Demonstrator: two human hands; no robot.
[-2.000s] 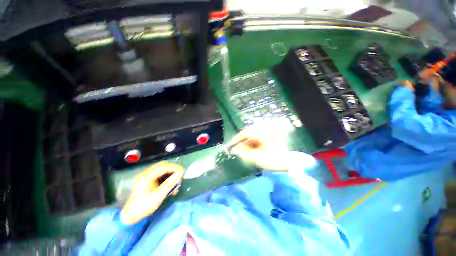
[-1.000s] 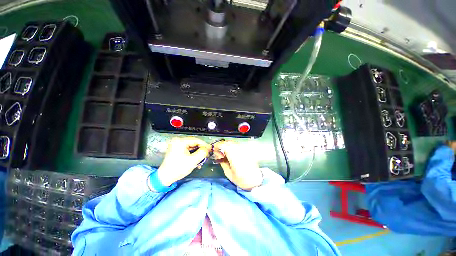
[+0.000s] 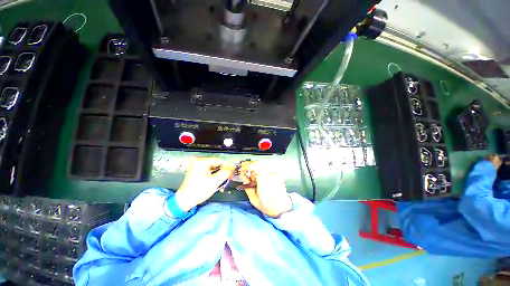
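A small dark housing with a shiny rim [image 3: 237, 171] is between my two hands, low in front of the press. Its exact shape is blurred and partly hidden by fingers. My left hand [image 3: 202, 180], with a blue band at the wrist, grips its left side. My right hand [image 3: 265, 187] has its fingertips at its right side; whether they hold a separate small part I cannot tell. The black pneumatic press [image 3: 223, 132] stands just beyond, with two red buttons and a whitish one between them.
A black tray [image 3: 111, 134] lies left of the press, with stacked trays [image 3: 39, 106] farther left. A clear tray [image 3: 338, 125] and an air hose [image 3: 339, 72] are at right, then a black tray stack [image 3: 391, 139]. A blue-sleeved person [image 3: 453, 215] sits at far right.
My hands have come together in front of the press buttons; two seconds ago they were apart, the right near the clear tray. The view has swung round. Since one second ago, only small finger shifts.
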